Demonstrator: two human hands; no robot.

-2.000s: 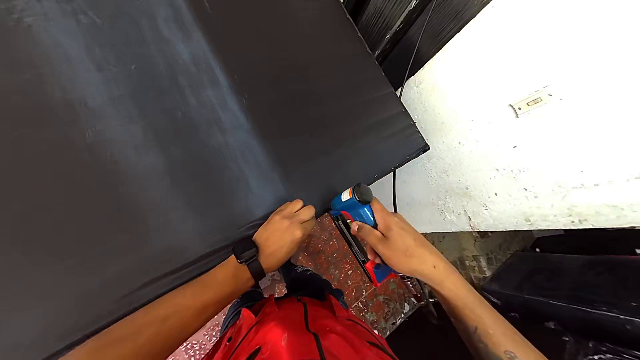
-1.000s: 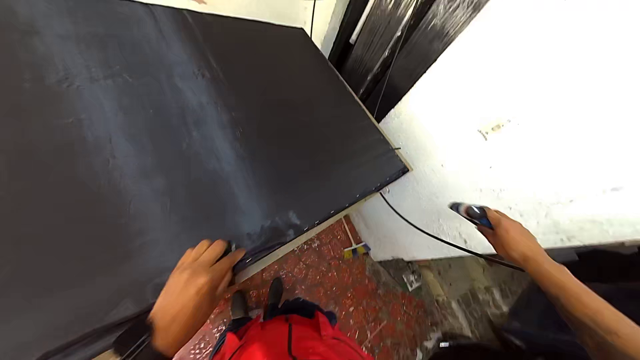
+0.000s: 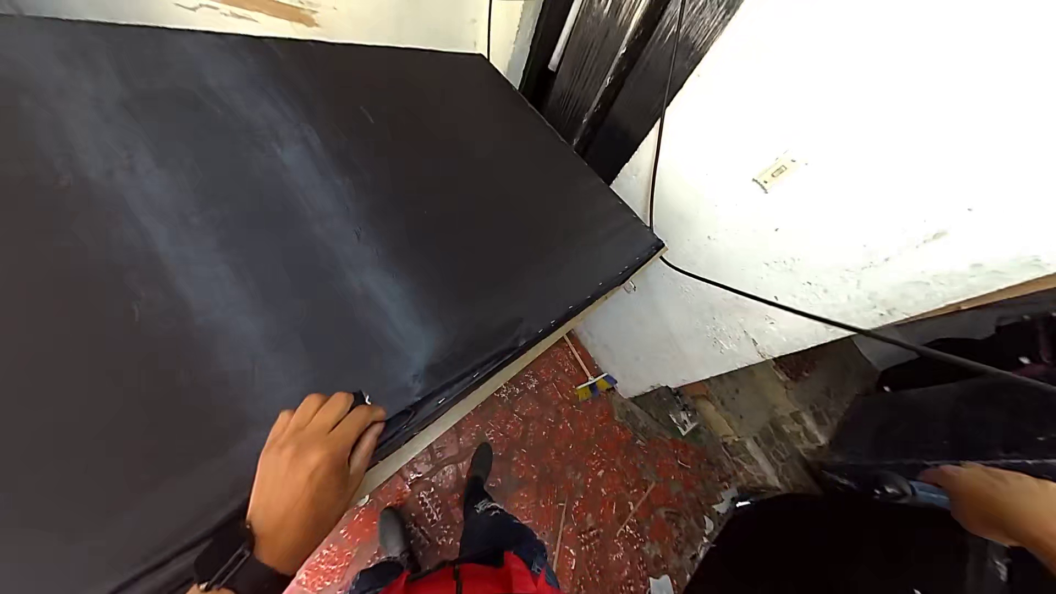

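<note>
My left hand [image 3: 309, 474], with a black watch at the wrist, grips a fold of the black sheet covering [image 3: 495, 190] at the near edge of a large flat panel. A row of staples runs along that edge to the right corner, above a pale wooden frame edge [image 3: 487, 388]. At the far right, my right hand [image 3: 982, 495] is closed around the blue pneumatic stapler [image 3: 916, 492], which is partly lost against dark surroundings and held away from the panel.
A black air hose [image 3: 792, 309] stretches from behind the panel's corner toward the right. Beyond it stands a white wall [image 3: 866, 165] with a switch plate. Dark boards [image 3: 602, 74] lean behind the panel. A broom [image 3: 594, 385] lies on the worn red floor [image 3: 569, 462]; black material [image 3: 949, 421] is at right.
My right hand has carried the stapler from the panel's near edge out to the far right. My left hand has moved leftward along the edge. The view has shifted.
</note>
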